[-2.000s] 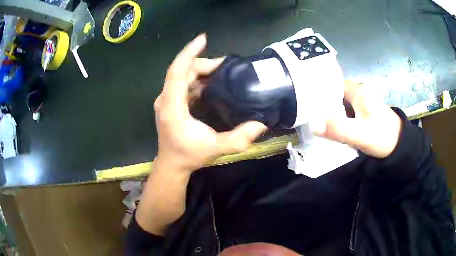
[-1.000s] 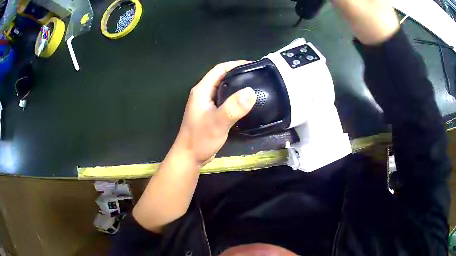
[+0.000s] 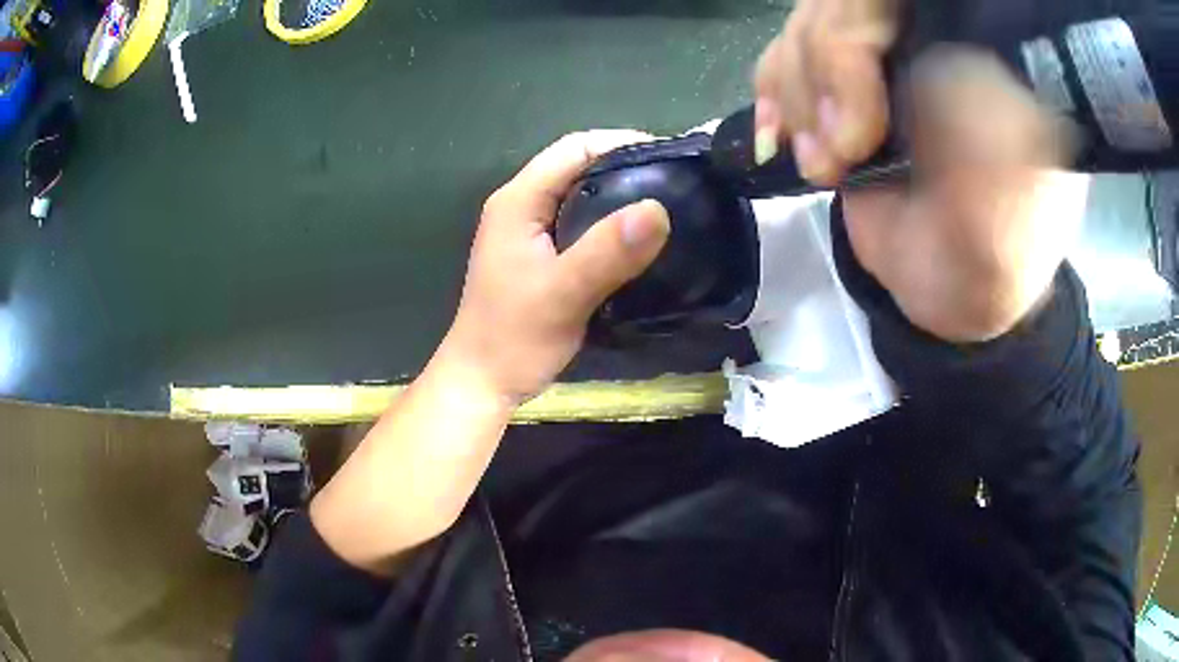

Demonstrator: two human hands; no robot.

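Note:
A security camera has a white body (image 3: 812,298) on the right and a glossy black rounded head (image 3: 679,246) on the left, held at the bench edge. My left hand (image 3: 550,265) grips the head, with the thumb across it and the fingers behind. My right hand (image 3: 905,155), partly blurred, holds a thick black electric screwdriver (image 3: 1099,91) lying sideways above the camera. Its narrow black front end points left and meets the upper side of the head. The bit tip cannot be made out. The tool and right hand hide the upper white body.
The dark green bench top (image 3: 323,194) ends in a yellow-taped edge (image 3: 297,402). Yellow tape rolls (image 3: 126,42), a white stick (image 3: 182,80) and a small wired plug (image 3: 40,207) lie at the upper left. More white cameras (image 3: 256,485) sit below the bench at left.
My right hand has come from the upper right with the black screwdriver, which is now over the camera's upper side. My left hand keeps its hold on the head. The view has shifted slightly.

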